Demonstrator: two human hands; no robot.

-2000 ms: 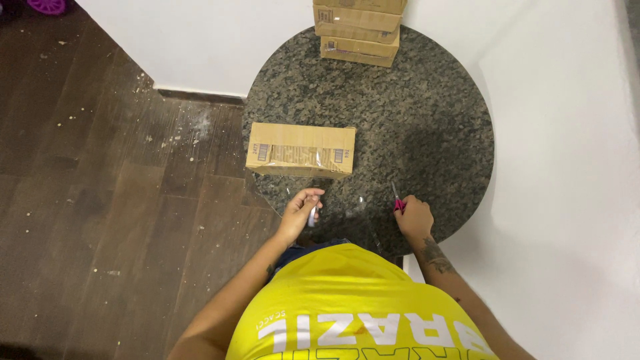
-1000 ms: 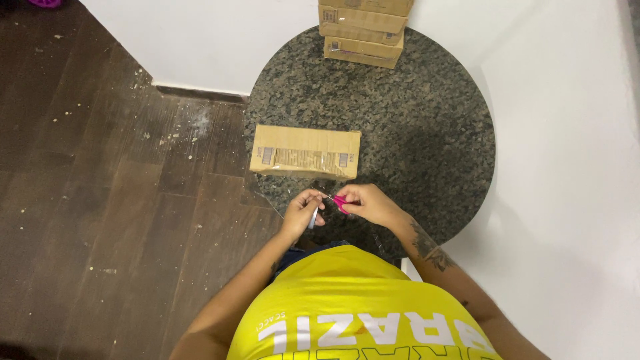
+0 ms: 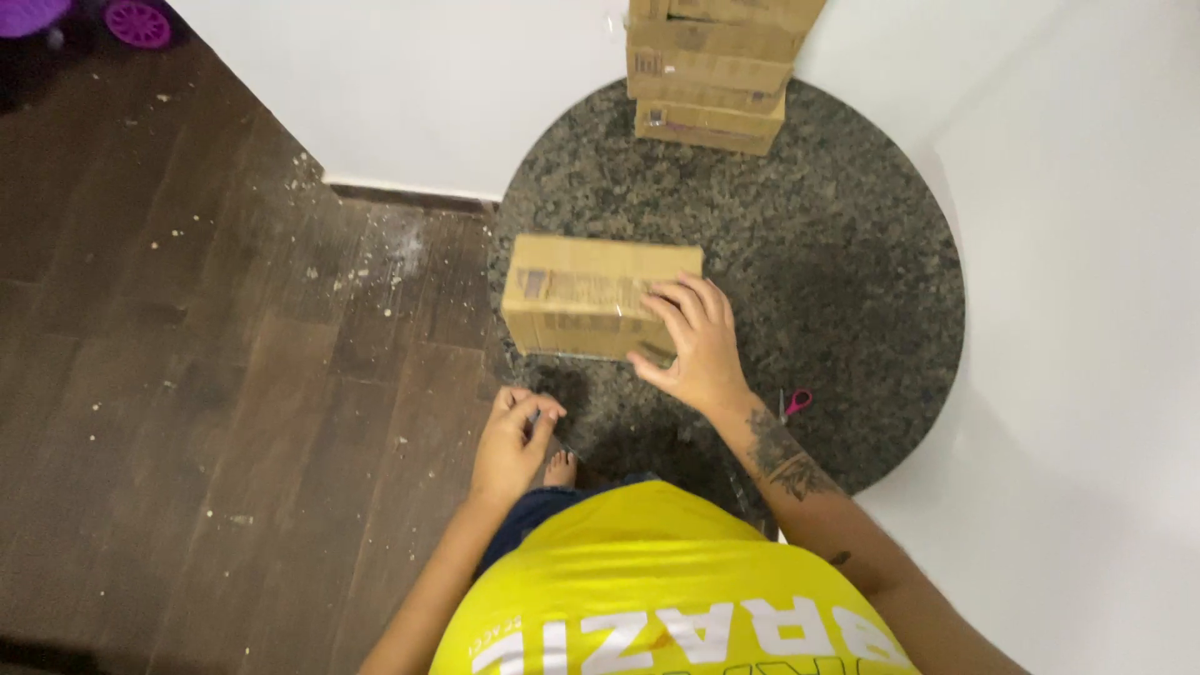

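A closed cardboard box with printing and clear tape lies near the left edge of the round granite table. My right hand is on the box's right end, its fingers spread over the top and the thumb at the near side. Closer to my body, my left hand is curled around a small bluish-grey item, mostly hidden by the fingers. Pink-handled scissors rest on the table beside my right forearm.
Several cardboard boxes are stacked at the far edge of the granite table. White walls stand behind and to the right. Light specks are scattered over the wooden floor; a purple wheel shows at the top left.
The scissors, in my right hand before, are now on the table. My right hand has moved from beside my left hand onto the box, which now sits with its near side more visible.
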